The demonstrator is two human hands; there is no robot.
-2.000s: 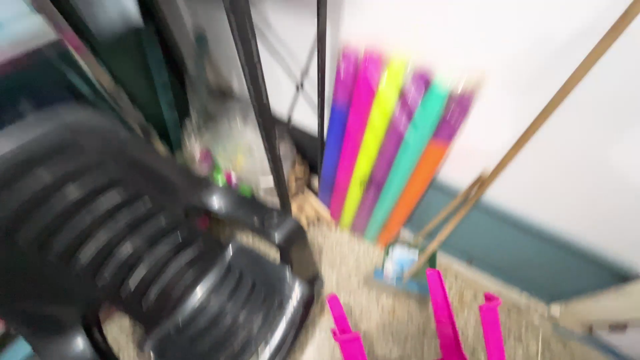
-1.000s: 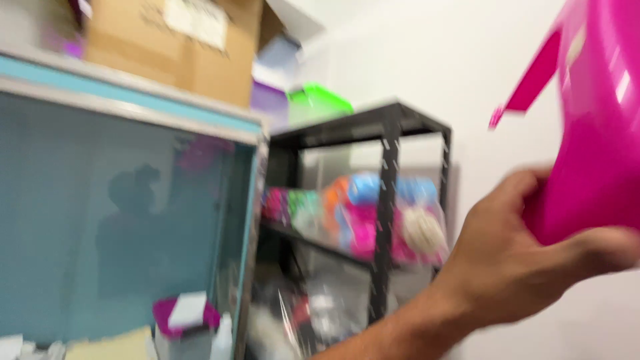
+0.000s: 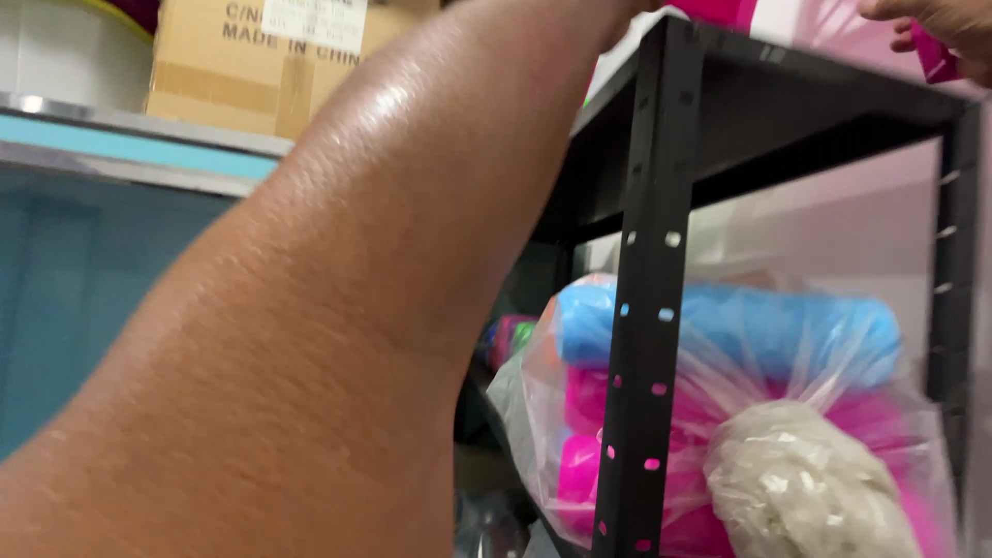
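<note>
My left forearm crosses the view from the lower left to the top, and only a small part of my left hand [image 3: 632,19] shows at the top edge, beside a bright pink plastic object [image 3: 717,12] above the black metal shelf unit [image 3: 651,271]. What the left fingers do is cut off by the frame. At the top right, my right hand [image 3: 942,31] has its fingers on a pink plastic piece [image 3: 934,54], above the rack's top shelf. Most of the pink plastic lies beyond the top edge.
A clear plastic bag [image 3: 744,387] with blue and pink rolls sits on the rack's middle shelf. A cardboard box [image 3: 217,77] stands on a blue, metal-edged cabinet [image 3: 116,147] at the left. The rack's perforated upright stands close in front.
One second ago a hand held a pink plastic object at the right, in front of the wall. Now both arms reach up above the rack's top shelf, and the rack looks much nearer.
</note>
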